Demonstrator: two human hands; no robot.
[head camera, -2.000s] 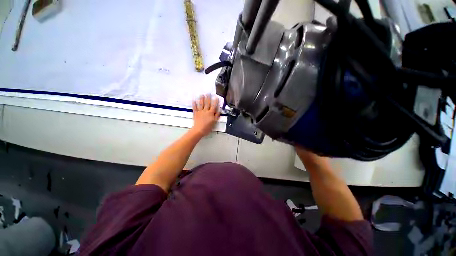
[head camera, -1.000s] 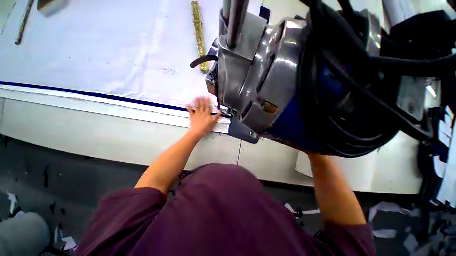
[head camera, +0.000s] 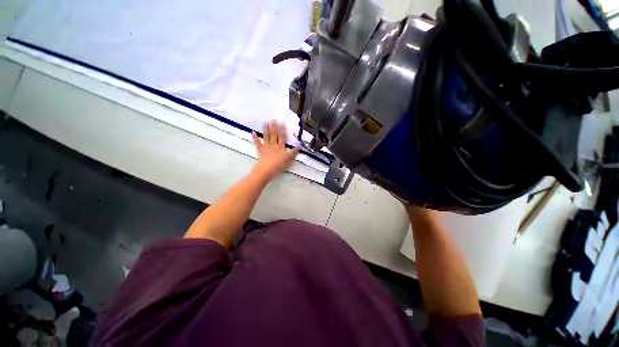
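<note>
The cutting machine (head camera: 380, 88), with a silver and blue motor and black coiled cable, fills the upper right. Its grey base plate (head camera: 339, 177) shows at the front edge of the fabric lay (head camera: 183, 61), which has a white top and a navy edge. My left hand (head camera: 274, 150) lies flat with fingers spread on the lay's edge, just left of the machine's knife area, holding nothing. My right forearm (head camera: 441, 261) reaches up under the motor; the right hand itself is hidden behind it.
A brassy bar weight (head camera: 315, 15) is partly hidden behind the machine at the top. A pale seamed table (head camera: 136, 146) bears the lay. Dark and white stacked pieces (head camera: 590, 271) lie at the right. A thin brownish strip (head camera: 536, 211) lies right of the machine. Scraps litter the dark floor.
The view has turned, so the lay's edge slopes more steeply and the bar weight is mostly out of sight. My left hand stays on the lay's edge beside the machine.
</note>
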